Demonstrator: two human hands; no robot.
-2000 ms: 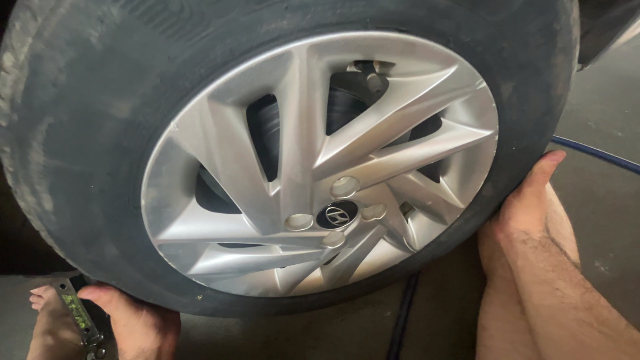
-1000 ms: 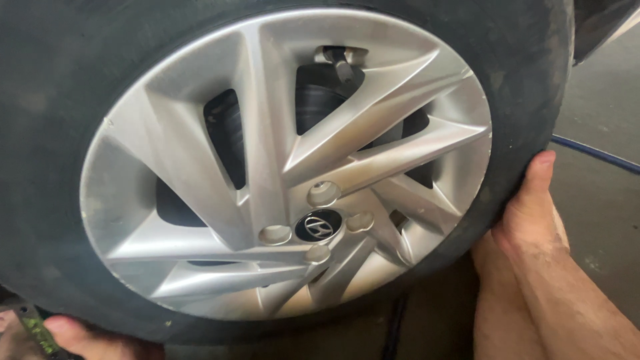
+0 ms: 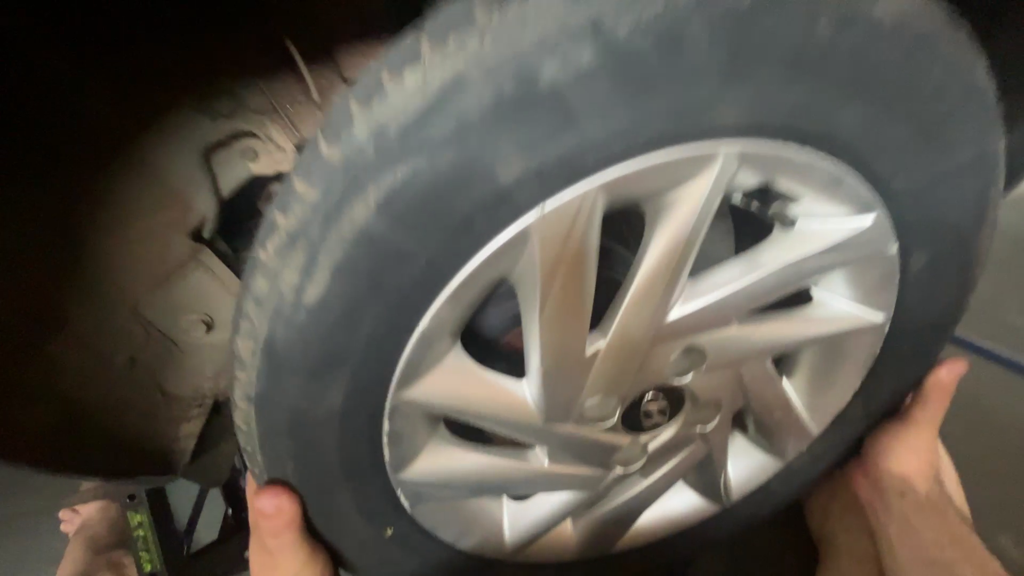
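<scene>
A car wheel, a dusty black tire [image 3: 448, 184] on a silver alloy rim [image 3: 560, 320], fills most of the head view, upright and somewhat tilted. Its spokes surround a dark Hyundai center cap [image 3: 654, 408]. My left hand [image 3: 284, 532] grips the tire's lower left edge; mainly the thumb shows, and its fingers are hidden behind the tire. At the lower right of the tire my right hand [image 3: 912, 440] supports the sidewall, thumb up, with its fingers out of sight. The bolt holes around the cap look blurred.
Left of the tire is a dirty wheel-well liner [image 3: 184, 336] in shadow. Below it stand dark metal parts with a green marked strip [image 3: 144, 532], beside a bare foot or other body part [image 3: 100, 528], unclear which. A blue hose or cable [image 3: 988, 352] crosses the floor at right.
The wheel has turned its face relative to the view, and more of its left tread now shows. The wheel-well liner has come into view at left. Both hands remain on the tire.
</scene>
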